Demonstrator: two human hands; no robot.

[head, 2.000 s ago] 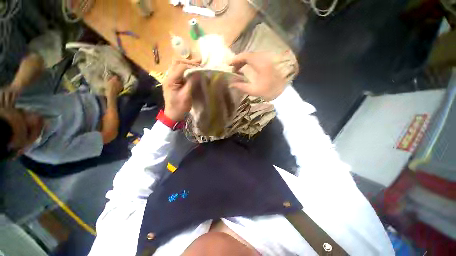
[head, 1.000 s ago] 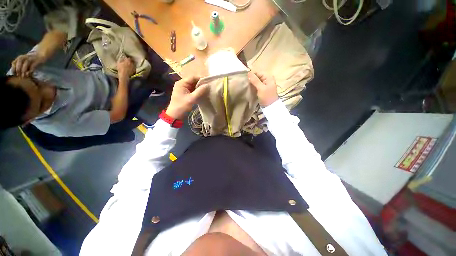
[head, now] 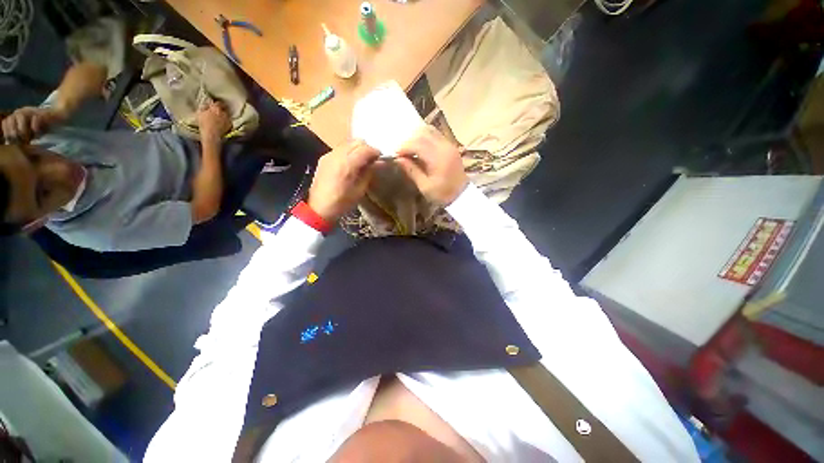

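A beige canvas bag hangs below my two hands, in front of my apron. My left hand pinches its top edge on the left. My right hand pinches the same edge, close beside my left hand. A bright white sheet-like patch lies just beyond my fingertips at the bag's top; its detail is washed out by glare. The fingertips partly hide the bag's edge. A pile of beige canvas bags lies right of and beyond my right hand.
The orange-brown table holds dark-blue pliers, a small dark tool, a whitish bottle, a green bottle and yellow threads. A seated person holds a bag at left. A white panel stands at right.
My hands have moved closer together along the bag's edge. The bag has bunched and its yellow strip shows less than a second ago. The seated person's head has tilted.
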